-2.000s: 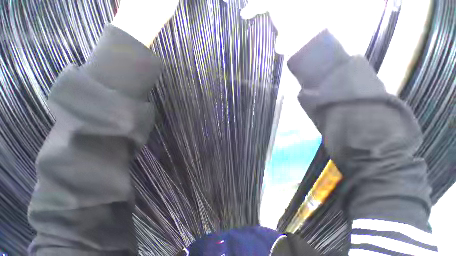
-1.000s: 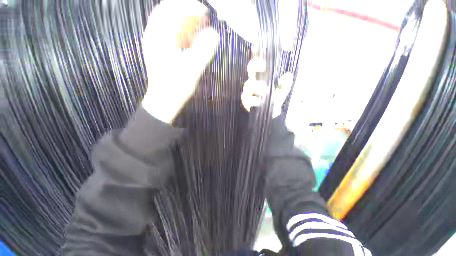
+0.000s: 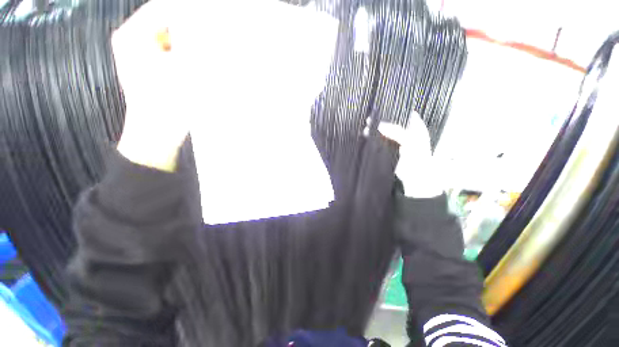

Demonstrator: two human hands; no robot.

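A white sheet (image 3: pixel 261 162), overexposed to blank, lies in front of a thick curtain of black cables (image 3: pixel 292 264). My left hand (image 3: pixel 153 101) is at the sheet's left side, washed out by glare; it holds the sheet, but its fingers merge with the white. My right hand (image 3: pixel 414 152) is at the right edge of the hanging cables, with thumb and fingertips against the strands. Glare and the cables hide part of its fingers. Both arms wear dark sleeves, the right one with white stripes.
More black cables (image 3: pixel 54 135) hang at the left. A pale and rust-brown tube (image 3: pixel 543 244) slants along the right, with black cables on both sides. Blue bins (image 3: pixel 30 305) stand at the lower left. A green surface (image 3: pixel 395 288) shows behind my right arm.
The white sheet has come into clear view in front of the cables. My left hand has moved left with it. My right hand has moved right and is less covered by strands.
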